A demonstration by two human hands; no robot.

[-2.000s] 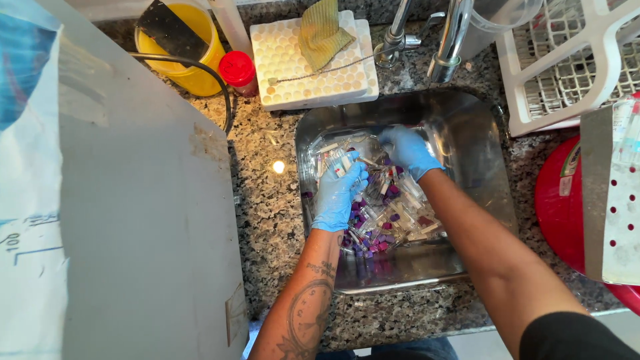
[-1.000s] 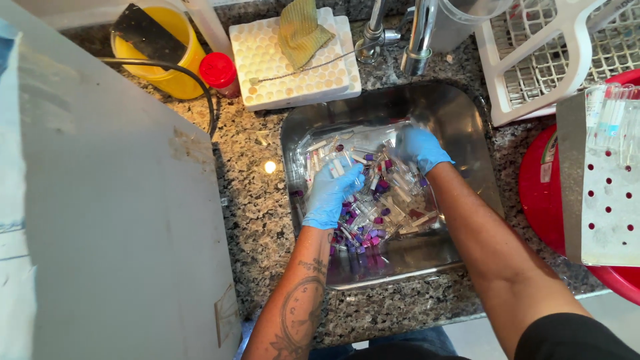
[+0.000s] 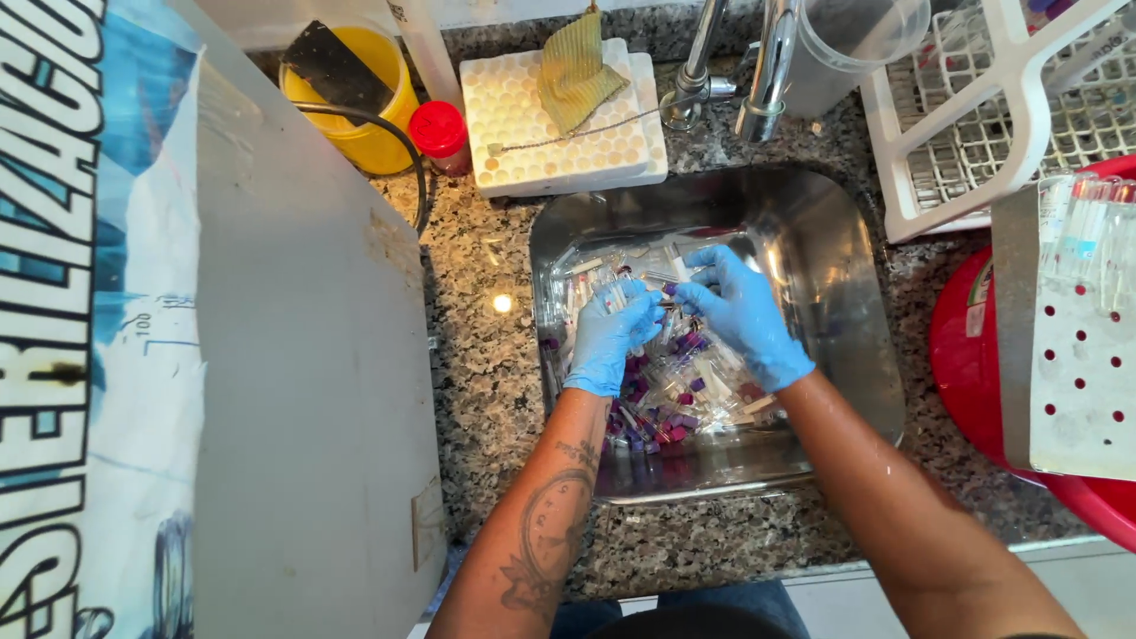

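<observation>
A stainless steel sink holds a heap of clear sample tubes with white labels, and many loose purple and dark red caps. Over the left of the heap, my left hand, in a blue glove, is closed around several clear tubes. Close to its right, my right hand, gloved too, has its fingers bent at a labelled tube near the back of the heap. Whether it grips that tube is not plain. The fingertips of both hands nearly meet, with a purple cap between them.
Behind the sink stand a chrome faucet, white foam racks with a yellowish cloth, a red-lidded jar and a yellow bucket. Right are a white rack, a red basin and a perforated tray. A grey panel borders the left.
My right hand has moved left from the right side of the heap, close to my left hand. My left hand stays closed on tubes.
</observation>
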